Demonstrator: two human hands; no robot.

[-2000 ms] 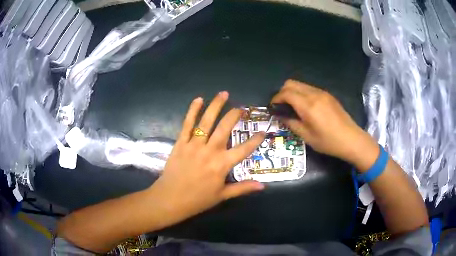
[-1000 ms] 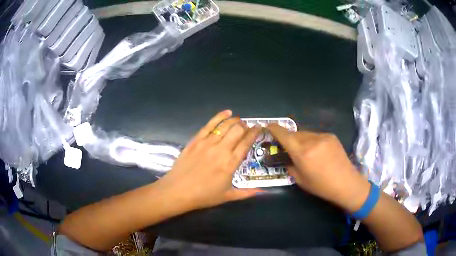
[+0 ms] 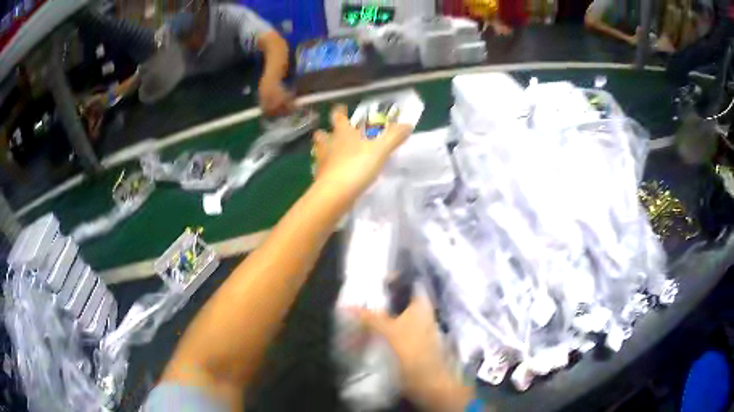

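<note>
My left hand is stretched forward over a white power strip housing at the belt's near edge, its fingers on or over the open side where yellow and blue parts show. A clear plastic bag with a white cord hangs from there toward me. My right hand is blurred and lies at the lower part of this bag; its fingers seem to hold it. No tool can be made out.
Bagged power strip units stand in a large row at the right and a smaller stack at the left. An open housing lies at the mat's left edge. More housings lie on the green belt. A person's hand reaches over it.
The view has swung up and right. My hands have left the middle of the mat; the left reaches to the belt's edge, the right has moved to the bagged cord beside the right stack.
</note>
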